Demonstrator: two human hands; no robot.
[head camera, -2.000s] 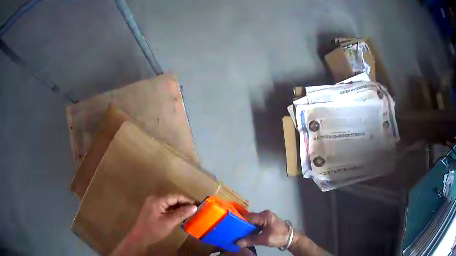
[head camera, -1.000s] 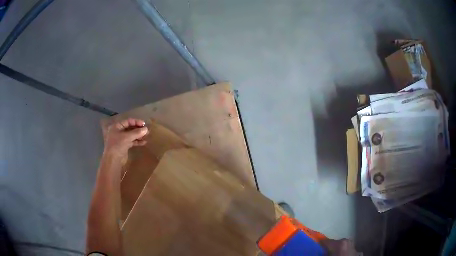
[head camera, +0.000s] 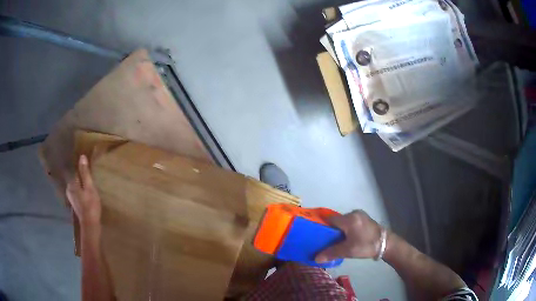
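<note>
A brown cardboard carton (head camera: 170, 217) lies on the worn wooden trolley deck (head camera: 117, 97) at the lower left, its panels folded or closed on top. My left hand (head camera: 85, 191) is at the carton's left edge, fingers along the board; whether it grips the board cannot be told. My right hand (head camera: 355, 235) holds the orange and blue tape dispenser (head camera: 302, 235) beside the carton's right end, over its edge. A shiny strip that looks like tape runs on the board near the dispenser.
Grey trolley tubes (head camera: 64, 38) rise at the upper left. A pile of printed whitish sacks or paper (head camera: 411, 70) lies on the floor at the upper right, with a brown cardboard piece (head camera: 337, 94) beside it. A shoe (head camera: 274, 176) is beyond the carton. White sheets (head camera: 523, 253) lie on the green bench.
The view has shifted and turned. My left hand has moved from above the carton's far flap down to its left edge. The dispenser is now fully in view, still in my right hand.
</note>
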